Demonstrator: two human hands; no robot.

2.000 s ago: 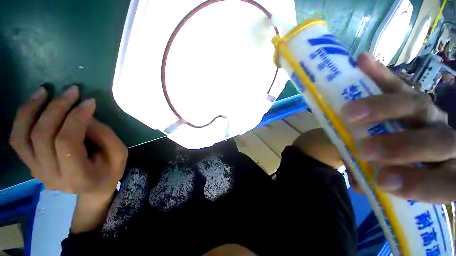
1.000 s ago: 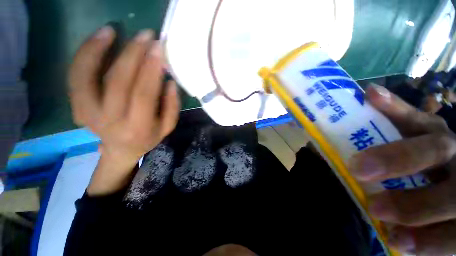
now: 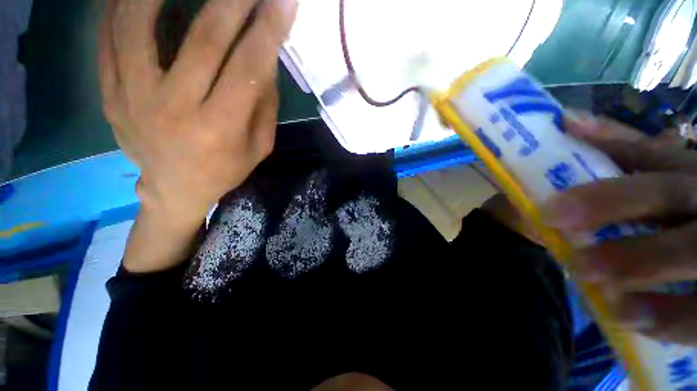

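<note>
A white plastic housing (image 3: 451, 46) lies on the green bench at the top centre, glaring and cut off by the top edge. A dark red-brown wire (image 3: 348, 53) curves inside it with a short wavy tail. My right hand (image 3: 634, 221) is closed around a white sealant cartridge with blue lettering (image 3: 520, 130) in a yellow caulking gun (image 3: 497, 164). The gun's front end is over the housing's lower right part; its tip is lost in glare. My left hand (image 3: 195, 99), fingers apart and seemingly empty, is at the housing's left edge; contact is unclear.
The green bench top (image 3: 306, 145) has a blue edge (image 3: 69, 198) on my side. Another white housing (image 3: 663, 46) lies at the upper right. People and equipment show blurred at the far right. Pale brown boards or cartons (image 3: 436, 198) show below the bench edge.
The housing has shifted up and to the right in view. My left hand has moved up and right from the bare bench to the housing's left edge. The gun's front end now sits near the wire's tail.
</note>
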